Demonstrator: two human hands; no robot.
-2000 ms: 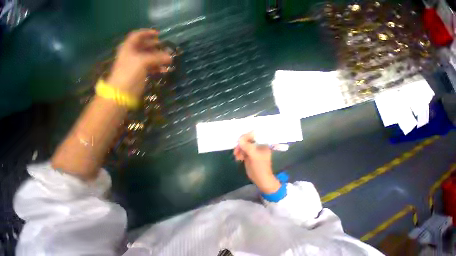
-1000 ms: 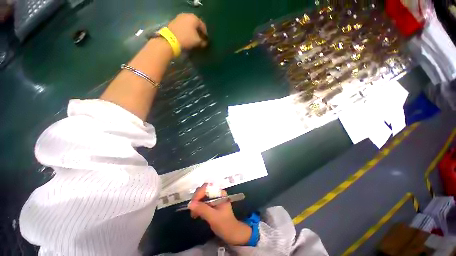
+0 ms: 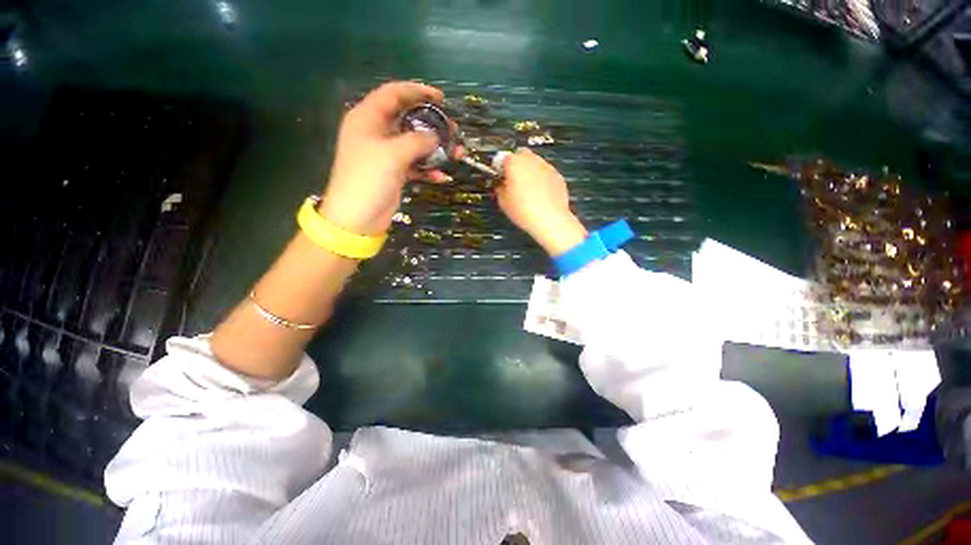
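My left hand (image 3: 373,154) holds a round electronic unit (image 3: 426,130) with a dark ring and shiny inside, above the left part of the clear blister tray (image 3: 628,160). My right hand (image 3: 532,192) holds tweezers (image 3: 479,166), whose tip points at the unit; whether it touches cannot be told. A white cover shows on a right-hand finger. Gold and brown units (image 3: 463,202) lie in the tray's left part, partly hidden by my hands. A narrow white sticker strip (image 3: 548,309) lies in front, partly under my right sleeve.
White sticker sheets (image 3: 745,287) lie at right beside a tray packed with gold-brown parts (image 3: 873,234). Loose white papers (image 3: 894,385) hang over the bench edge. Dark ribbed trays (image 3: 96,202) lie at far left. A small dark part (image 3: 695,46) sits at the back.
My left hand has come back from the far side and now visibly holds a round unit. My right hand with the tweezers has moved from the strip up to the unit. The view has turned.
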